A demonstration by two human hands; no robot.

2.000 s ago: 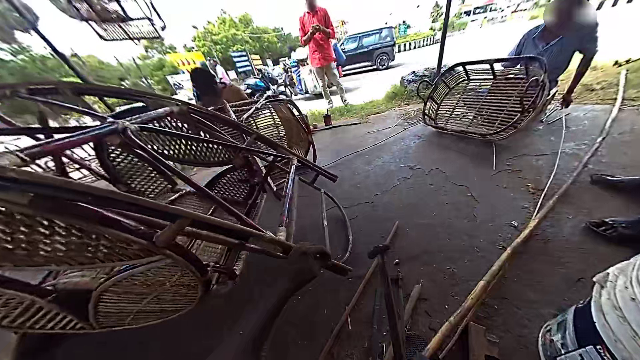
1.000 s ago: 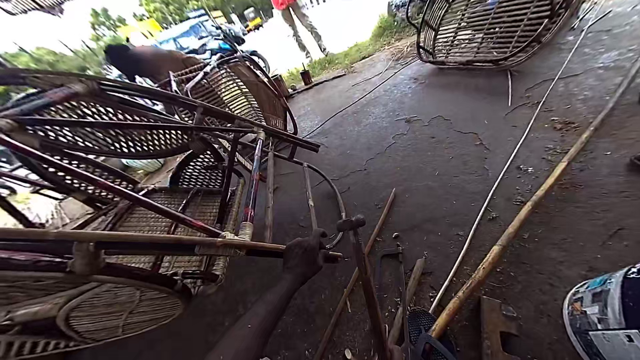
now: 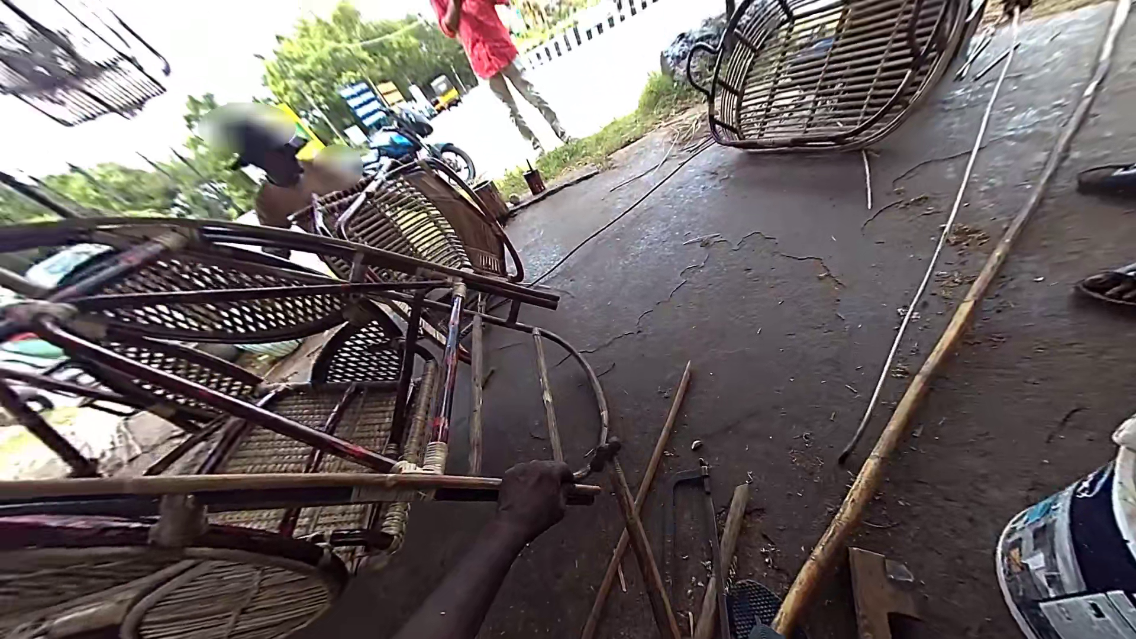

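My left hand point(image 3: 535, 499) is closed around the end of a cane pole point(image 3: 266, 484) on the frame of a rattan chair. My right hand is out of view. The dark wood-and-cane frame point(image 3: 240, 386) fills the left side, with a woven cane panel point(image 3: 306, 426) inside it. Just right of my left hand is the head of a hammer-like tool point(image 3: 605, 453); its handle runs down to the bottom edge, and what supports it cannot be told. A thin stick point(image 3: 652, 461) and a hacksaw point(image 3: 707, 524) lie on the floor beyond it.
A long cane pole point(image 3: 923, 382) and a thin cane strip point(image 3: 941, 244) cross the floor at the right. A paint-marked bucket point(image 3: 1056, 550) stands lower right. A slatted cane seat point(image 3: 816, 80) is at the top. A person point(image 3: 488, 44) stands outside; another person point(image 3: 275, 169) is behind the frame.
My left hand, with fingers partly apart at the pole's end one second ago, is now a closed fist there. The view has swung down and back up.
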